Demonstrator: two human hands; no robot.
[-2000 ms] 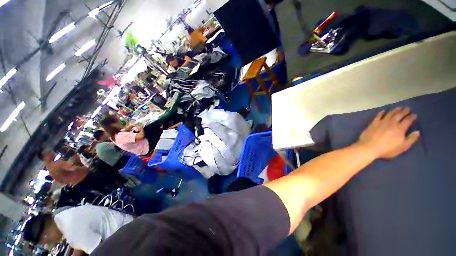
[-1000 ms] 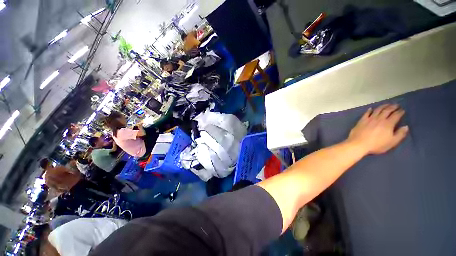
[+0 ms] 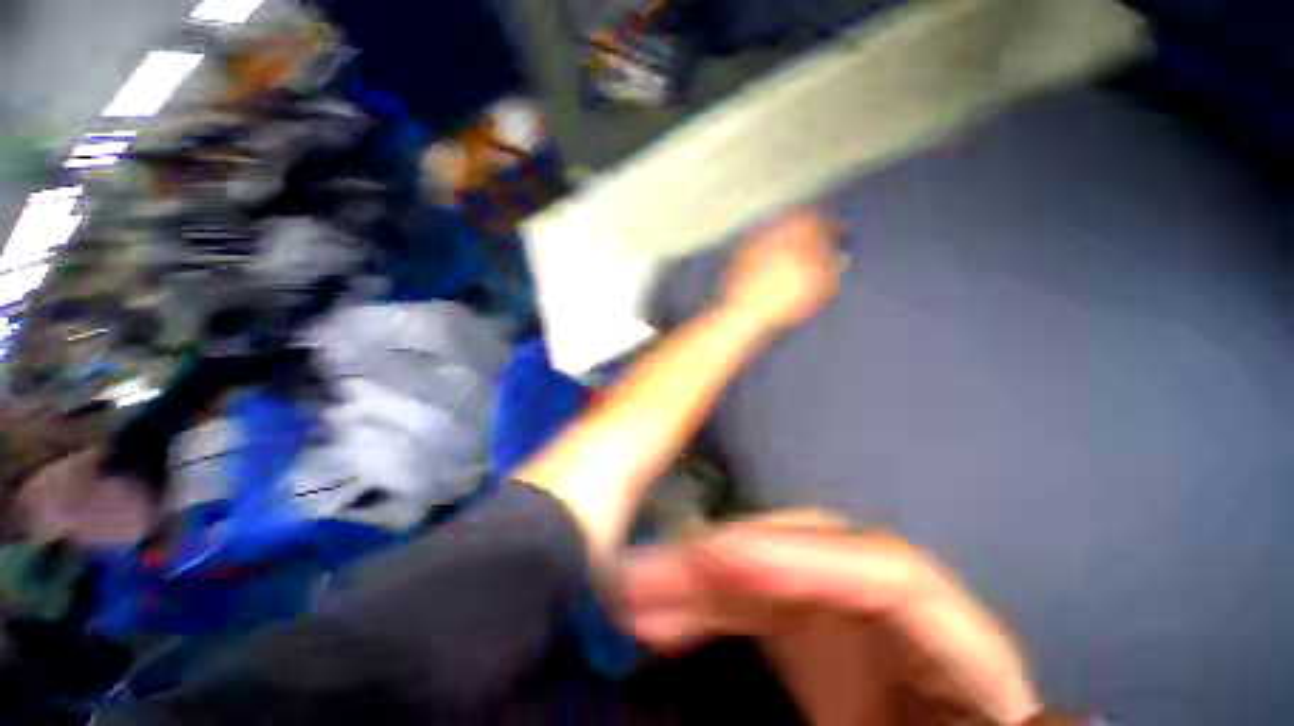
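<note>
The large dark grey cloth (image 3: 993, 369) covers most of the near table, with the pale cream table top (image 3: 766, 156) showing as a strip beyond it. My left hand (image 3: 788, 270) is on or just over the cloth near that strip; blur hides its fingers and whether it grips the cloth. My right hand (image 3: 837, 574) is at the bottom, near my left forearm and over the near side of the cloth. It is strongly blurred, and whether it touches the forearm or holds anything cannot be told.
A blue basket (image 3: 532, 404) stands beside the table's left corner. White bundles (image 3: 412, 411) lie on the floor further left, near more blue baskets (image 3: 270, 489). A dark table (image 3: 731, 71) with a metal and orange item (image 3: 632, 64) is beyond the pale strip.
The view has swung, so the cloth and table sit further left and the picture is blurred. My left hand's fingers look more drawn in. My right hand has come into view at the bottom.
</note>
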